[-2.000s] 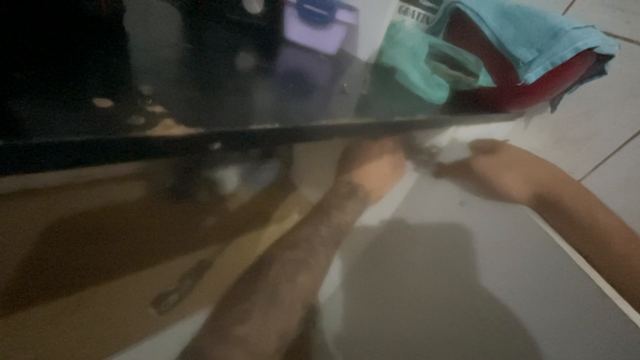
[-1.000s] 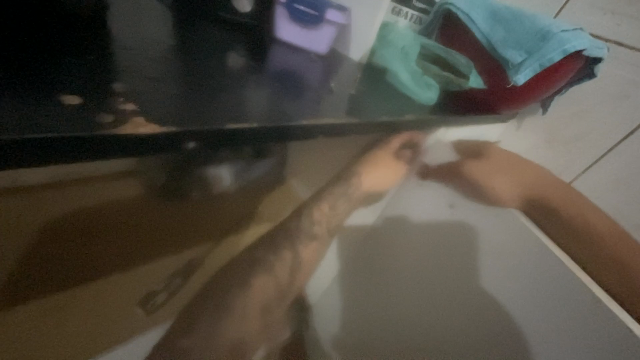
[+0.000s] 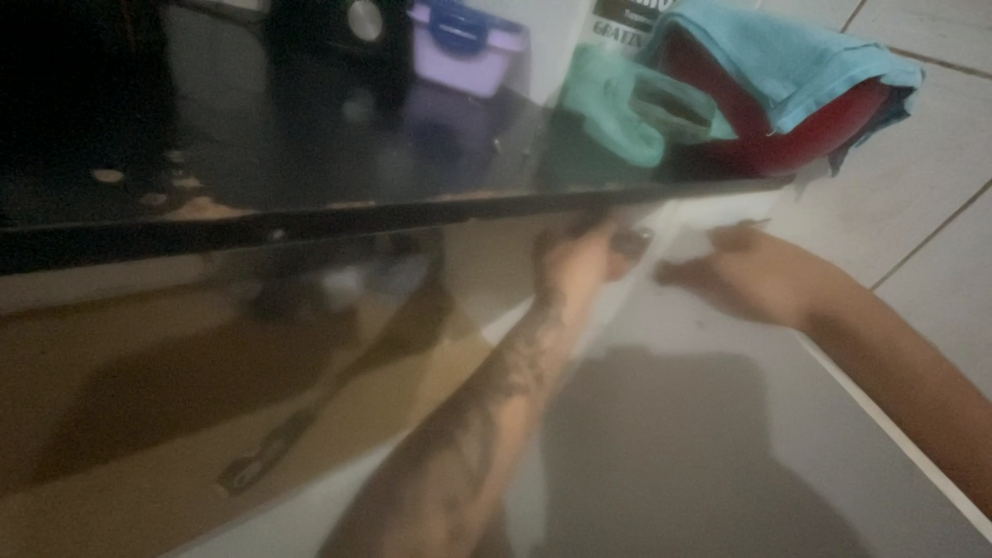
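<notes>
My left hand [image 3: 581, 252], on a tattooed forearm, is just under the front edge of a dark countertop [image 3: 341, 147], beside a small dark metal part [image 3: 634, 240], perhaps a hinge. Blur hides whether the fingers grip it. To its right, my right hand [image 3: 744, 271] is beside the upper part of a white cabinet door panel [image 3: 682, 442], fingers apart, with a thin thing, too blurred to name, at its fingertips. My shadow falls on the panel. Below the counter the wooden cabinet interior [image 3: 372, 403] shows, with a metal fitting [image 3: 263, 457] on its lower surface.
On the counter stand a lilac container with a blue clasp [image 3: 465, 46], a green translucent plastic bag [image 3: 620, 108] and a red object [image 3: 821, 132] with a light blue cloth [image 3: 798, 62] over it. A tiled surface [image 3: 930, 147] lies at the right.
My left hand has moved from close beside my right hand a little leftward, under the counter edge. The right hand stays near the same part of the white panel.
</notes>
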